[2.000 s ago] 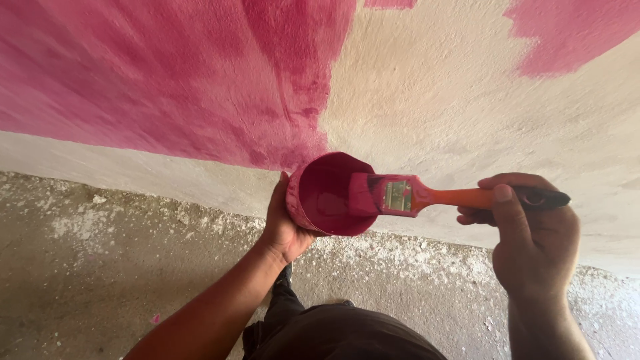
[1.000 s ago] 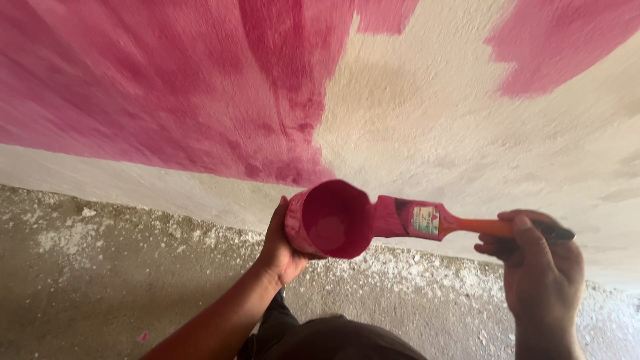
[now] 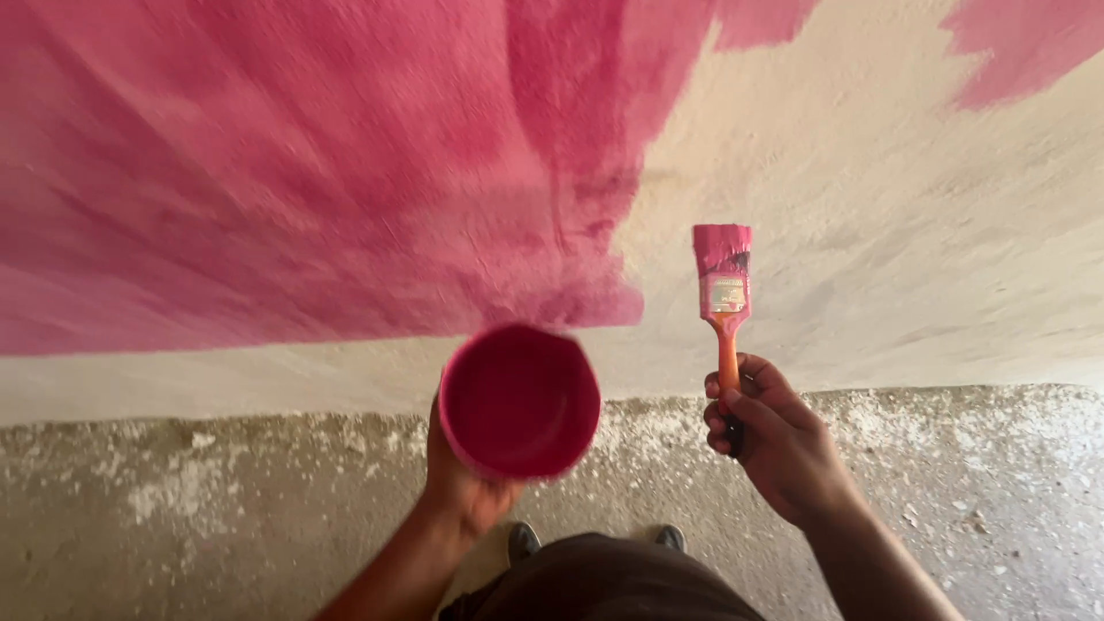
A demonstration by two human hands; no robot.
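My left hand (image 3: 470, 487) holds a round tub of pink paint (image 3: 522, 405) from its left side and underneath, its mouth facing up at me. In my right hand (image 3: 772, 431) is a flat paintbrush (image 3: 726, 297) with an orange handle, gripped near the dark handle end. Its bristles point up in the view and are coated in pink; paint also smears the ferrule. The brush is apart from the tub, to its right, in front of the unpainted part of the wall (image 3: 828, 216). Pink paint (image 3: 345, 190) covers the wall's left part, with a ragged right edge.
Another pink patch (image 3: 1026, 52) is at the upper right of the wall. An unpainted strip (image 3: 216, 375) runs along the wall's foot. The rough concrete floor (image 3: 302, 535) is strewn with white flecks. My shoes (image 3: 523, 542) show at the bottom, beside my dark clothing.
My right hand has moved the brush away from the tub's rim and turned it from lying sideways to bristles up. Fresh pink now reaches farther right along the lower edge of the painted area.
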